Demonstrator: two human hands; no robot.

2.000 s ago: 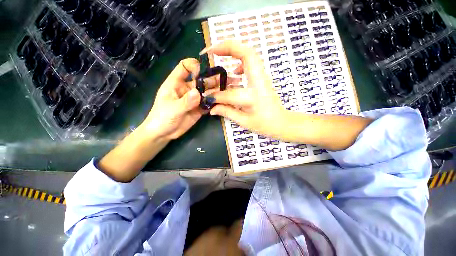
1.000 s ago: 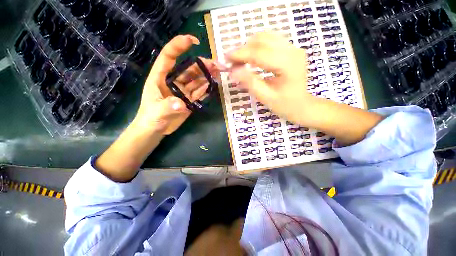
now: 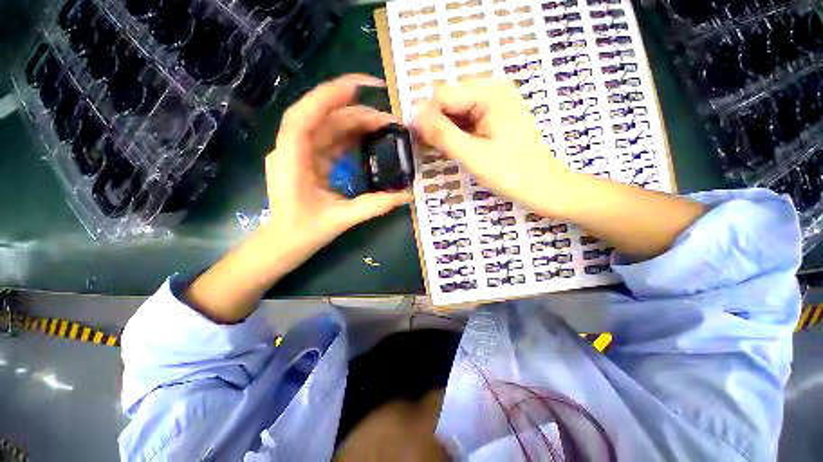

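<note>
A black watch housing [image 3: 388, 161] is held on its side between the fingers and thumb of my left hand [image 3: 311, 167], at the left edge of the adhesive sheet. My right hand [image 3: 478, 135] is over the white adhesive sheet [image 3: 577, 180], its thumb and fingertips together just right of the housing. Whether the right fingertips hold a small piece cannot be told. The sheet has columns of small dark die-cut shapes, with tan emptied places at its upper left. The tan backing board [image 3: 389, 63] shows along the sheet's left edge.
A clear blister tray [image 3: 135, 117] with black parts lies at the left, and a similar tray [image 3: 758, 90] at the right. Blue patches [image 3: 344, 176] show within my left hand's curl. A pale speck [image 3: 371, 262] lies on the green mat near its front edge.
My left hand has turned the housing from its open face to edge-on and moved it slightly right. My right hand's fingertips have come close to the housing. The sheet appears slightly further right.
</note>
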